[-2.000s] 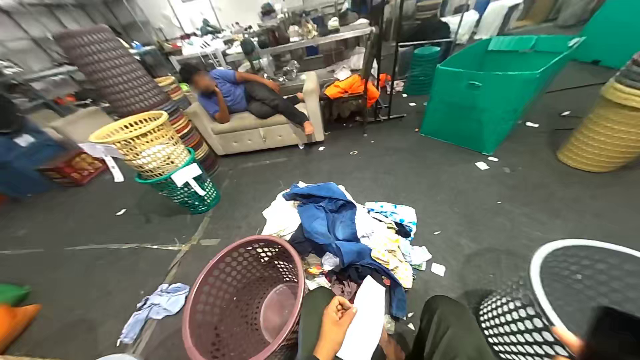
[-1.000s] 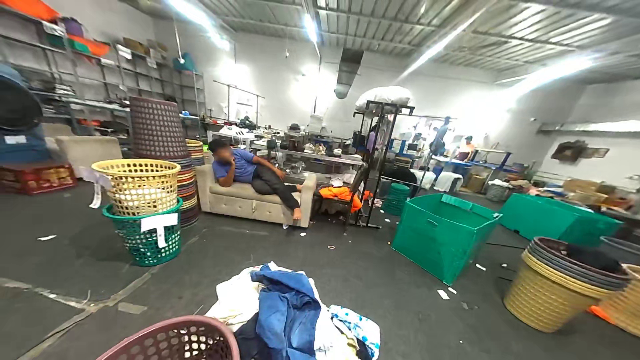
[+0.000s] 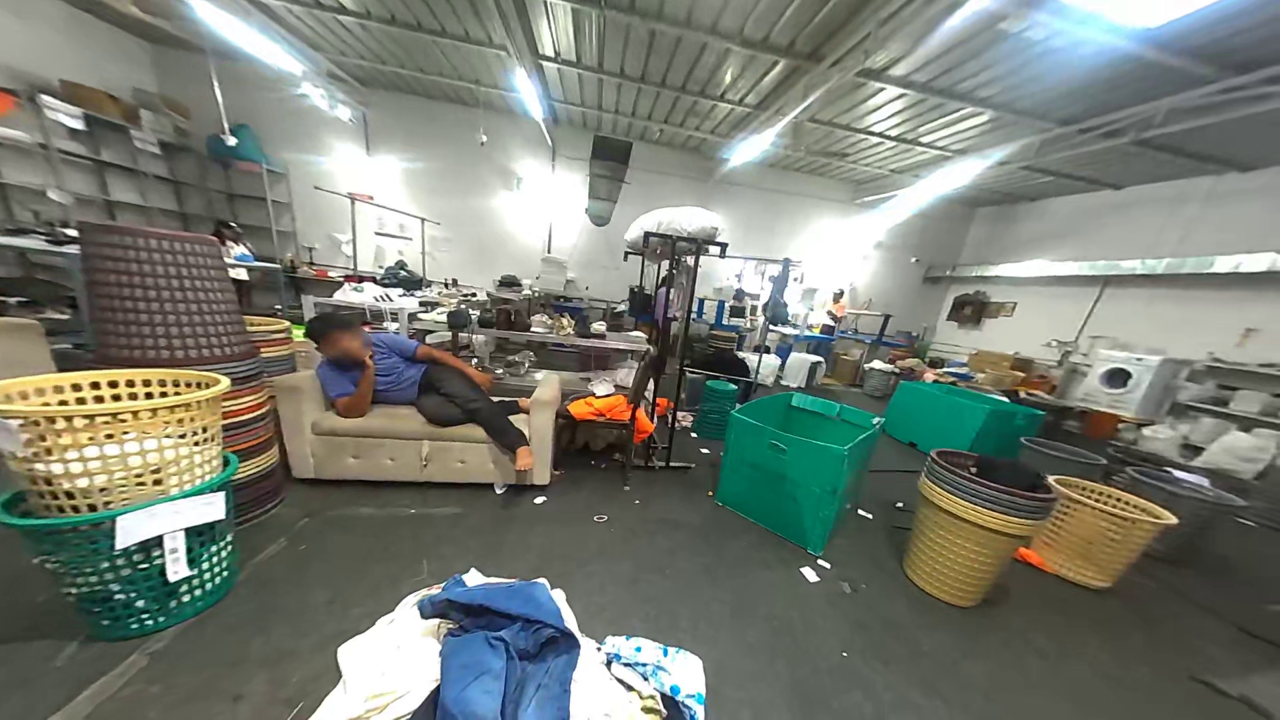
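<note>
Neither my left hand nor my right hand shows in the head view now. At the bottom centre, a pile of clothes lies on the dark floor. A blue garment (image 3: 505, 640) tops it, with white cloth (image 3: 390, 655) at its left and a white and blue patterned cloth (image 3: 660, 670) at its right. The lower part of the pile is cut off by the frame's edge.
On the left, a yellow plastic basket (image 3: 110, 430) sits in a green one (image 3: 120, 570), beside stacked baskets (image 3: 165, 290). A person lies on a beige sofa (image 3: 400, 455) behind the pile. A green bin (image 3: 790, 470) and stacked yellow baskets (image 3: 965, 540) stand to the right.
The view has tilted up strongly. Two seconds ago my hands showed at the bottom, one at a white piece by the pile; both are now out of view, and so is the maroon basket.
</note>
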